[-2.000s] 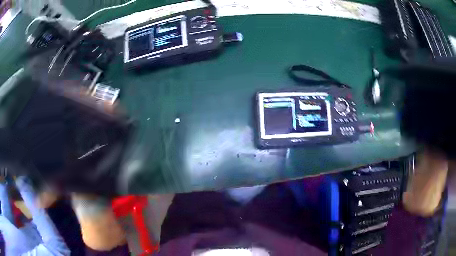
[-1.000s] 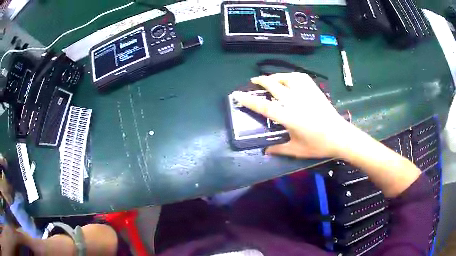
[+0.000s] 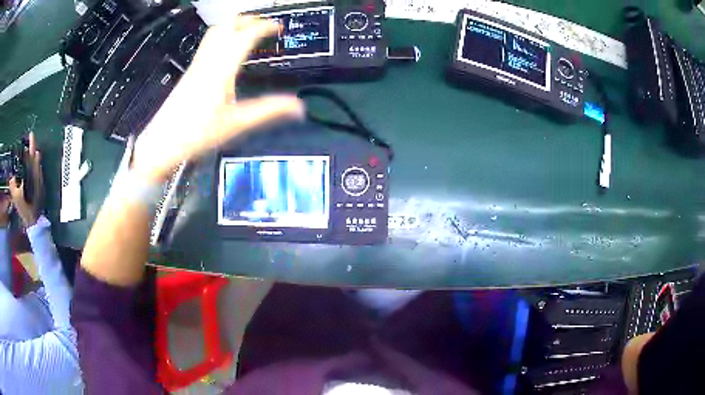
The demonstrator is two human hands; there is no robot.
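A black handheld device point(image 3: 359, 220) lies flat near the bench's front edge with a bright blue-white screen; a black wrist strap point(image 3: 345, 116) lies behind it. My left hand point(image 3: 205, 92) is open and blurred over the left part of a second device point(image 3: 367, 58), fingers apart, holding nothing visible. That device has a dark menu screen and a USB stick point(image 3: 403, 53) in its right side. A third device point(image 3: 498, 83) at the back right has a blue USB stick point(image 3: 594, 112). My right hand point(image 3: 635, 359) is mostly hidden behind a dark shape at the lower right; its fingers do not show.
Black devices point(image 3: 147, 92) stand in a group at the left, others point(image 3: 669, 85) at the back right. White label strips point(image 3: 71, 173) and a white stick point(image 3: 605, 160) lie on the bench. A blue crate point(image 3: 514, 339) of devices and red stool point(image 3: 166, 332) are below. Another person's hands point(image 3: 23, 185) are left.
My right hand has let go of the front device and moved to the lower right. My left hand has come up over the bench. The front screen now shows blue-white. The view has shifted.
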